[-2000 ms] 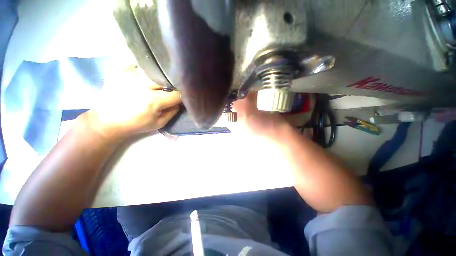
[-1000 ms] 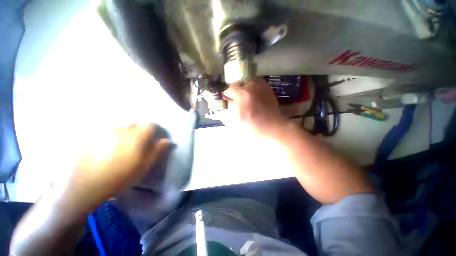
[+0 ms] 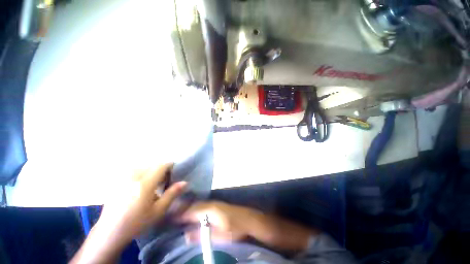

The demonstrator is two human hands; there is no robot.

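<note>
A grey-blue fabric piece point(image 3: 198, 170) runs from beside the needle area point(image 3: 224, 103) down over the table's front edge; its upper part is lost in glare. My left hand point(image 3: 147, 198) holds its lower left part between thumb and fingers. My right hand point(image 3: 219, 219) is blurred, below the table edge in front of my lap, near the cloth's lower end. Its fingertips are too blurred to tell whether they grip the cloth. The grey sewing machine head point(image 3: 299, 56) with red lettering stands above.
Black-handled scissors point(image 3: 313, 124), yellow-green snips point(image 3: 354, 122) and a red-bordered black phone-like object point(image 3: 281, 99) lie right of the needle. A blue strip point(image 3: 380, 142) hangs at the right edge. Dark cloth point(image 3: 11, 111) lies at the far left. Pink cloth point(image 3: 443, 93) is at the machine's right end.
My right hand has moved from the needle area down to my lap. My left hand has moved slightly right and down with the cloth. The view has shifted, showing more of the machine.
</note>
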